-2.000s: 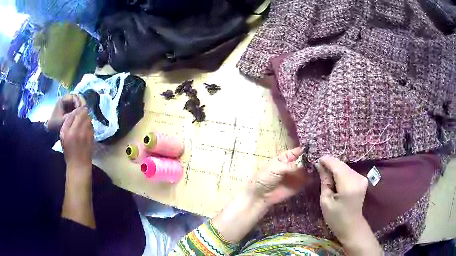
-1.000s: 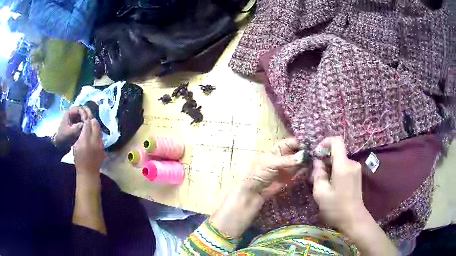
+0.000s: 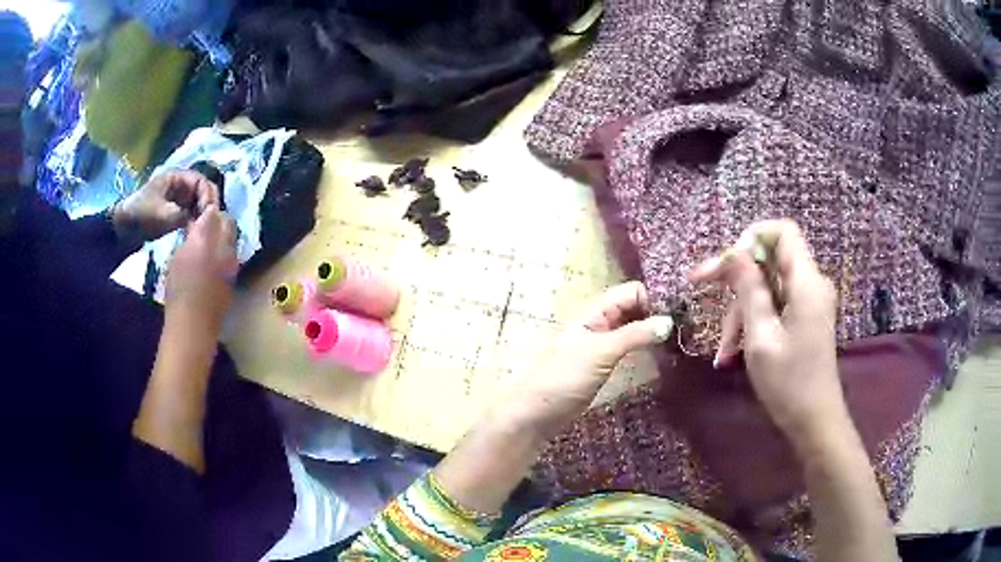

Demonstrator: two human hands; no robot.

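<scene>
The burgundy-grey tweed coat (image 3: 790, 198) lies at the right with its smooth maroon lining (image 3: 856, 384) showing below. My left hand (image 3: 582, 357) pinches the coat edge at a small dark fastener (image 3: 676, 312). My right hand (image 3: 785, 329) is raised just right of that spot, fingers bent, over the tweed. A thin light thread (image 3: 689, 343) loops from the fastener area towards it. A small greenish thing shows at my right fingers; I cannot make out a needle, and whether the hand holds one is unclear.
Three thread cones (image 3: 351, 338), one hot pink, stand left of centre on the pale table (image 3: 472, 329). Small dark pieces (image 3: 423, 205) lie beyond them. Another person's hands (image 3: 198, 231) work at the left by a white bag (image 3: 258, 181). Black garments (image 3: 384, 77) lie at the far side.
My right hand has moved up and right, away from the fastener and my left hand. My left hand stays at the coat edge. The other person's hands have shifted slightly.
</scene>
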